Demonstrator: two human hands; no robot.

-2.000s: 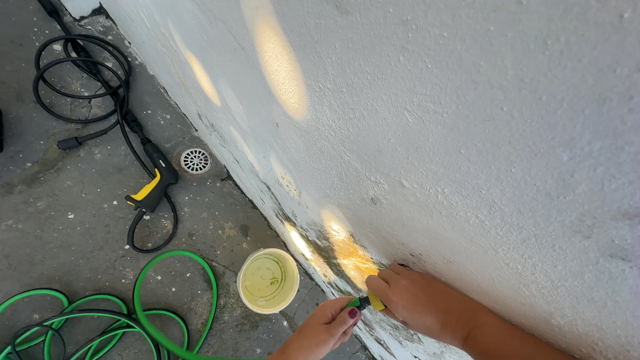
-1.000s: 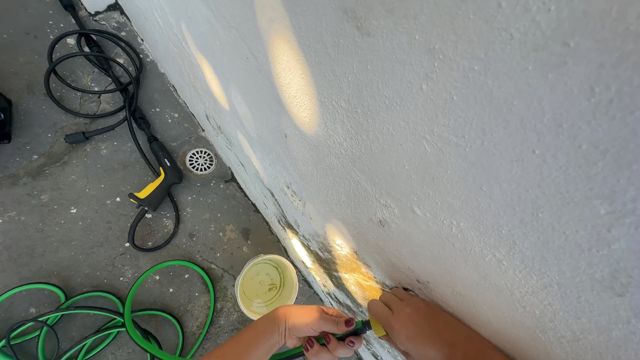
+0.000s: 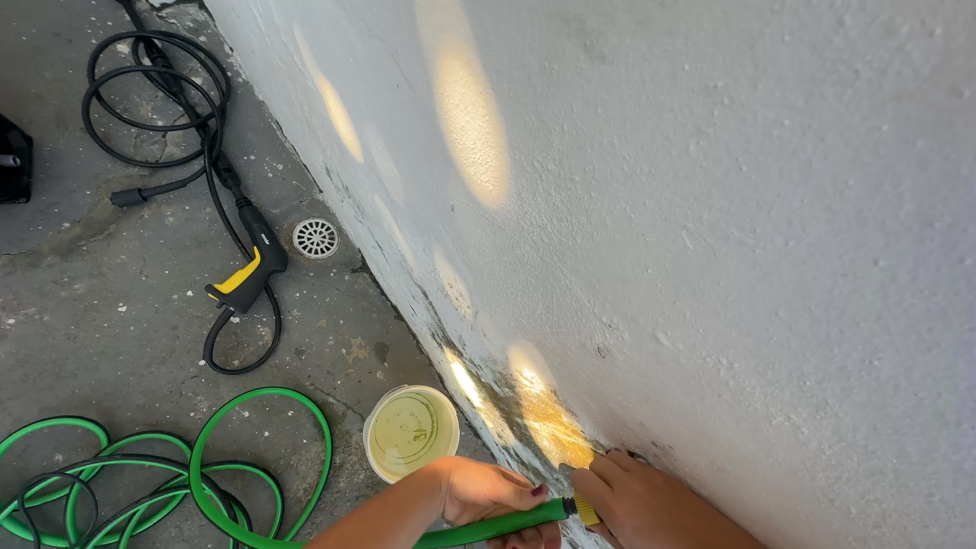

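Note:
At the lower middle, my left hand [image 3: 492, 496] is around the green garden hose [image 3: 503, 526] near its end, with the thumb on top. My right hand [image 3: 633, 496] grips the yellow hose connector [image 3: 585, 509] at that end, close against the base of the white wall. A bit of grey [image 3: 566, 470] shows beside my right fingers; what it belongs to is hidden. Left of my hands stands a round pale plastic tub [image 3: 371, 435] with clear liquid in it, partly behind my left wrist.
Coils of green hose [image 3: 263, 390] lie on the concrete floor at lower left. A black and yellow pressure washer gun [image 3: 255, 263] with its black hose [image 3: 91, 91] lies farther up, beside a round floor drain [image 3: 316, 239]. The rough wall [image 3: 686, 191] fills the right side.
My left hand has shifted from the connector's end onto the green hose, and more of the hose now shows between my hands. My right hand stays at the yellow connector by the wall.

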